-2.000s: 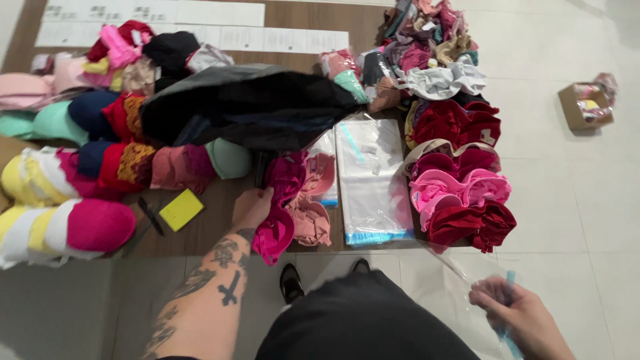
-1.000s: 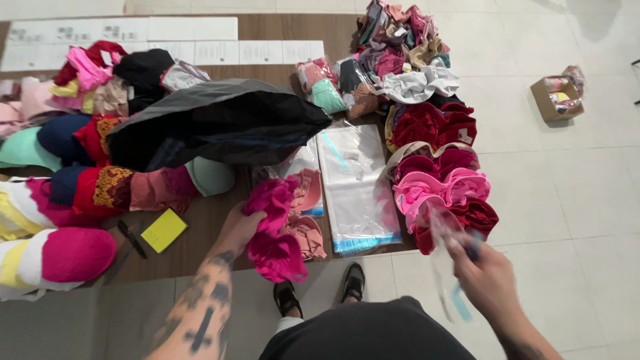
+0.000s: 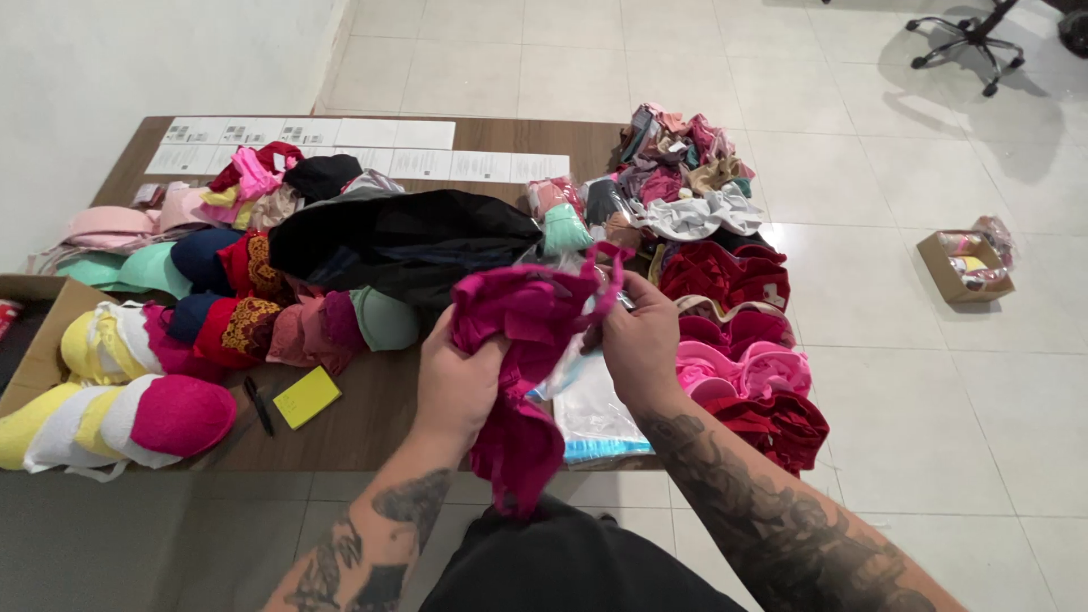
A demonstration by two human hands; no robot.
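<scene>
Near the table's front edge my left hand (image 3: 463, 374) grips a magenta bra (image 3: 518, 314), its cups hanging down over the edge. My right hand (image 3: 637, 327) is closed at the bra's right side, by its raised straps. A clear plastic bag (image 3: 565, 365), partly hidden behind the bra, hangs at my right fingers, along with a small shiny thing I cannot make out. Below and behind the hands lies a stack of clear plastic bags (image 3: 599, 412) with blue edges. A large black bag (image 3: 408, 238) lies just beyond the bra.
Folded bras (image 3: 187, 416) fill the table's left side; red and pink bras (image 3: 756, 374) line its right edge. A yellow notepad (image 3: 308, 397), a black pen (image 3: 257, 406), printed sheets (image 3: 480, 166) and packed garments (image 3: 563, 212) also lie there. Cardboard boxes stand at left and on the floor (image 3: 960, 280).
My left hand has lifted the magenta bra off the table. My right hand, earlier off to the right with clear plastic, has come in beside the bra. The view has shifted and shows more floor.
</scene>
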